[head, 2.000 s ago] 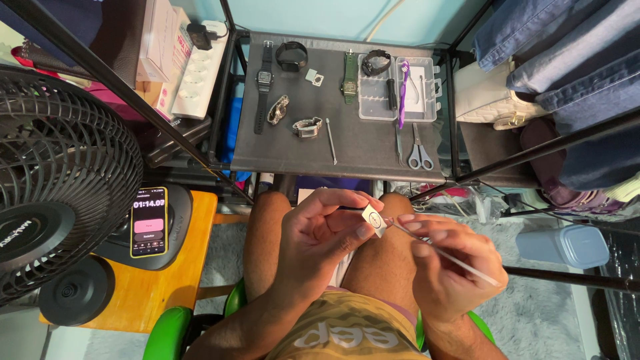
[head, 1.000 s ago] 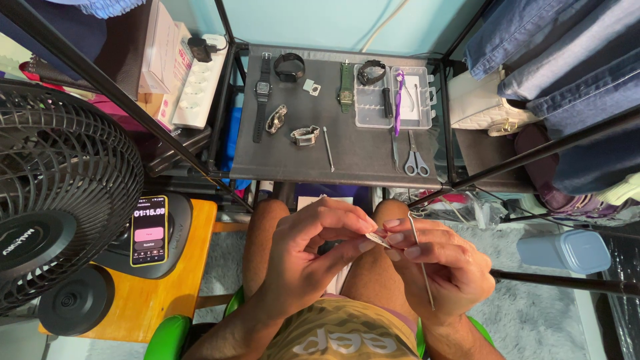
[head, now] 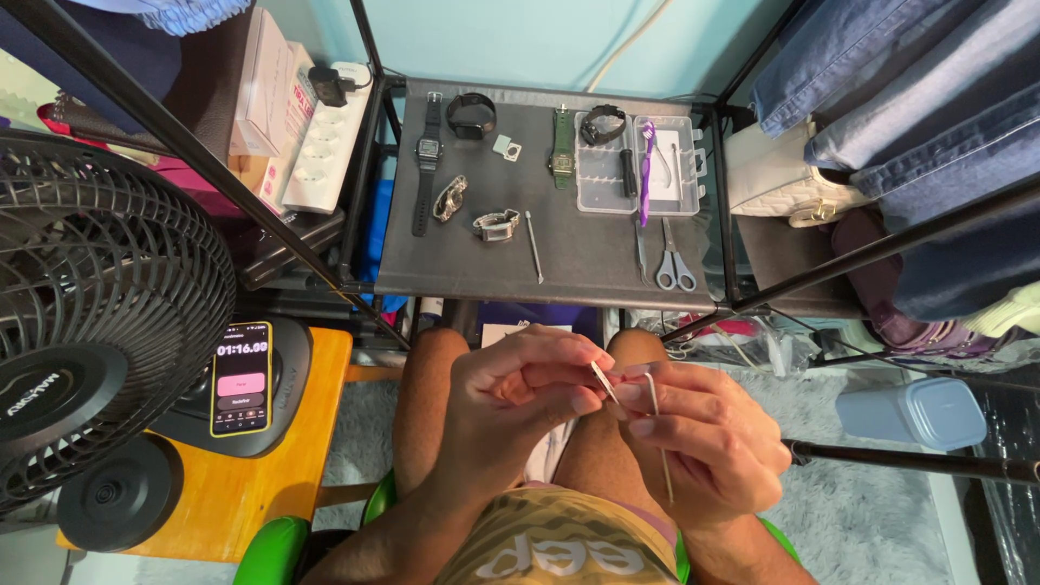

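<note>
Between the fingertips of my left hand (head: 528,406) is a small thin flat piece (head: 605,382), seen nearly edge-on. My right hand (head: 703,431) touches the same piece and also holds a thin pale rod with a bent tip (head: 660,439) between its fingers. Beyond my hands, on the dark shelf, lie a black digital watch (head: 429,150), a green-strapped watch (head: 561,154), two metal-banded watches (head: 496,226), (head: 451,199), small pale square pieces (head: 508,148), a double-ended metal tool (head: 534,248), tweezers (head: 641,250) and grey-handled scissors (head: 674,272).
A clear plastic compartment box (head: 601,199) holds a purple toothbrush (head: 647,175) and a black-handled tool (head: 629,172). At the left are a fan (head: 106,325) and a phone (head: 242,378) on a wooden stool (head: 313,414). Black frame bars (head: 886,240) flank the shelf.
The small flat piece was facing up in my left fingers and is now turned nearly edge-on. My right hand has come in against it, and the rod has swung to hang more steeply.
</note>
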